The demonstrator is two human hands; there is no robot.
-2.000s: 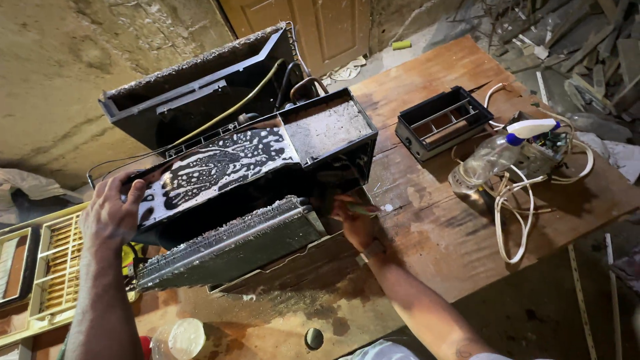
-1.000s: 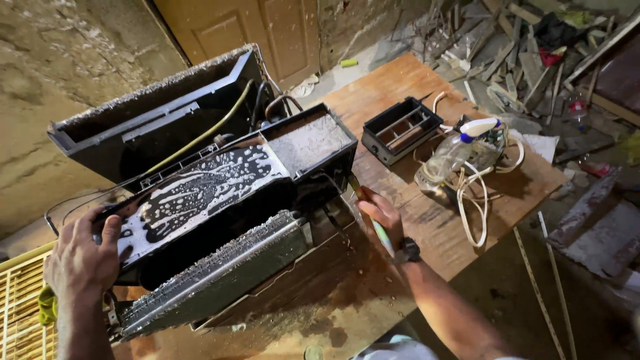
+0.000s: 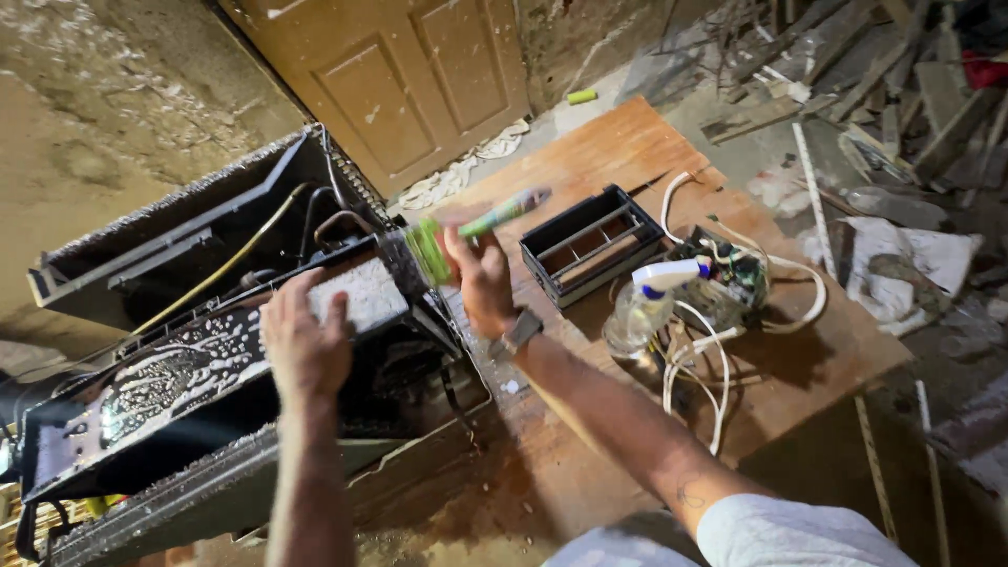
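My right hand (image 3: pixel 482 276) grips a green-handled paintbrush (image 3: pixel 429 248), blurred by motion, with its bristles at the right end of a black air-conditioner chassis (image 3: pixel 209 429). Nothing is held in my left hand (image 3: pixel 307 339), whose fingers are apart at the foam-covered section (image 3: pixel 362 295) near that end. White suds lie along the black top panel (image 3: pixel 189 370) to the left. Behind it are bent copper tubes (image 3: pixel 342 224) and a tube with yellowish covering (image 3: pixel 216 277). Part of the unit is hidden behind my left hand and forearm.
On the plywood tabletop (image 3: pixel 598 165) stand a black rectangular frame (image 3: pixel 594 246), a clear spray bottle (image 3: pixel 642 307) and a circuit board with white cables (image 3: pixel 732 276). A wooden door (image 3: pixel 417 71) is behind. Scrap wood (image 3: pixel 882 87) is piled on the floor at right.
My left hand has moved from the unit's left end to its right end. My right hand has risen with the brush to the unit's right end. The view has shifted.
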